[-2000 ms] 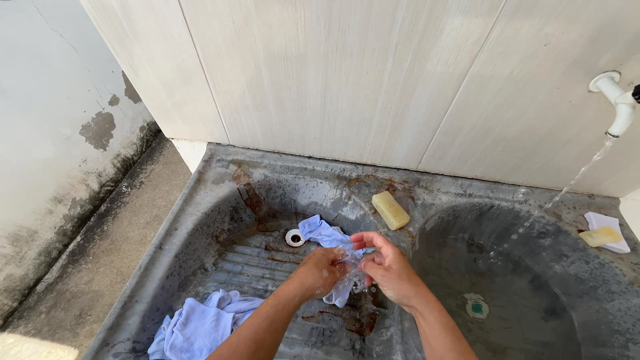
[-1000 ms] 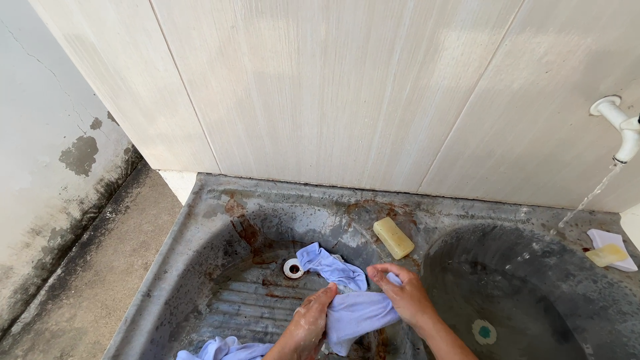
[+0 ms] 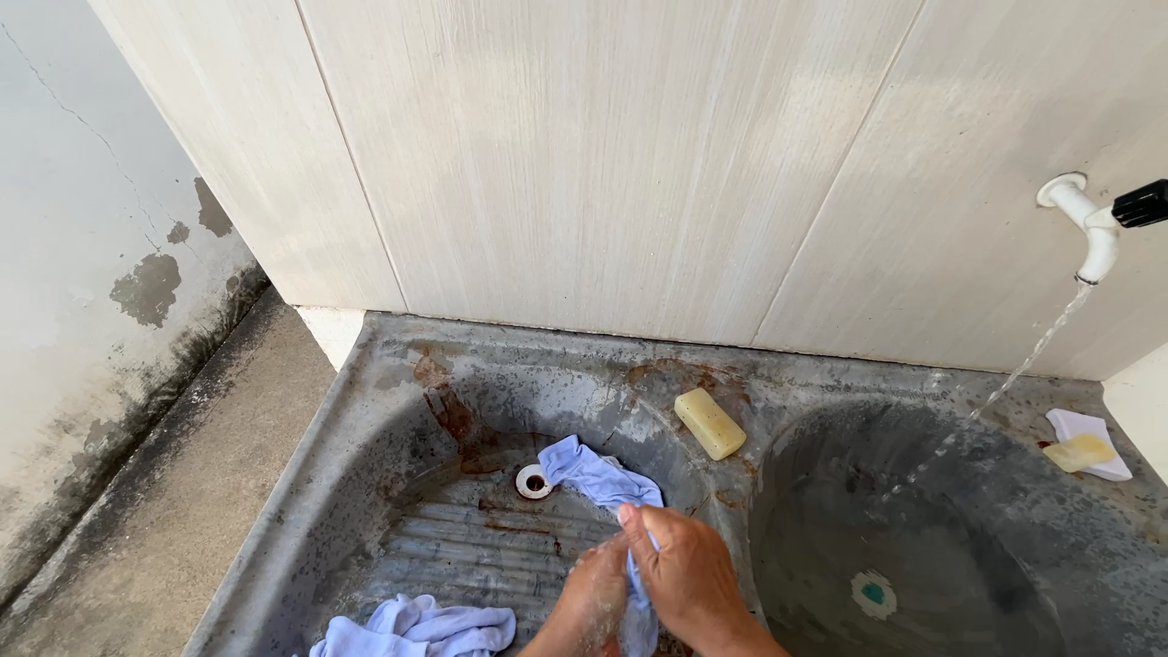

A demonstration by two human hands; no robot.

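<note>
My left hand (image 3: 591, 593) and my right hand (image 3: 680, 570) are pressed together over the ribbed left basin, both closed on a wet light-blue cloth (image 3: 639, 593) bunched between them. Just beyond my fingers another light-blue cloth (image 3: 598, 474) lies by the white drain ring (image 3: 534, 483); whether it joins the held one is hidden by my hands. A crumpled light-blue cloth (image 3: 424, 628) rests at the near left of the basin. On the ledge between the two basins sits a yellow bar of soap (image 3: 710, 424).
From a white tap (image 3: 1090, 228) with a black handle, water runs into the round right basin (image 3: 912, 538), which holds water over a drain with a green centre (image 3: 874, 594). A thin yellow soap piece (image 3: 1079, 452) lies on a white item (image 3: 1095, 433) at the right edge. Tiled wall stands behind.
The cloth was stretched out between my hands a second ago; now it is bunched up, with my hands closed together around it.
</note>
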